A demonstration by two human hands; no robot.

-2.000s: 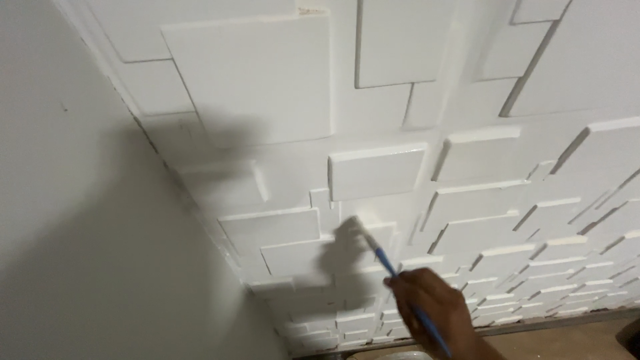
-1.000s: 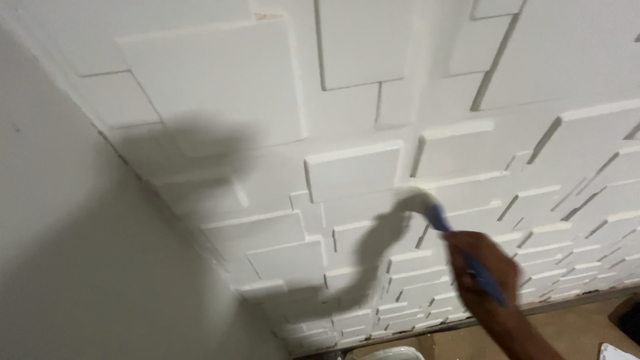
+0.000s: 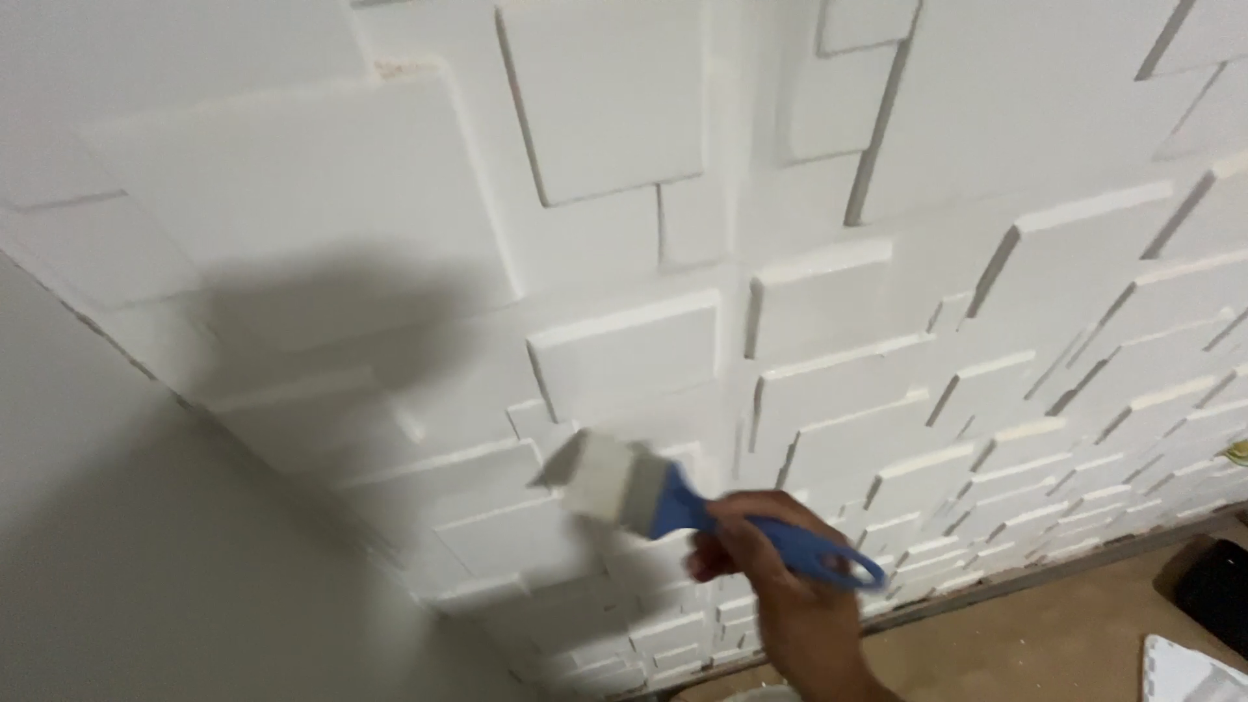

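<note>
My right hand (image 3: 780, 575) is closed around the blue plastic handle of a flat paintbrush (image 3: 673, 499), low in the middle of the view. White paint coats the bristles, which point left over a white wall panel with raised rectangular blocks (image 3: 624, 356). The bristles lie just below one of these blocks; whether they touch the surface I cannot tell. Shadows of the arm and brush fall on the panel. My left hand is out of view.
A plain grey wall (image 3: 146, 546) meets the panel at a corner on the left. At the lower right are a brown floor (image 3: 1033, 653), a black object (image 3: 1214, 590) and a white piece (image 3: 1185, 673). A white rim (image 3: 765, 694) shows at the bottom edge.
My right hand has turned the brush from steeply upright to nearly level, with its broad side showing. The bristles have moved left along the panel since one second ago.
</note>
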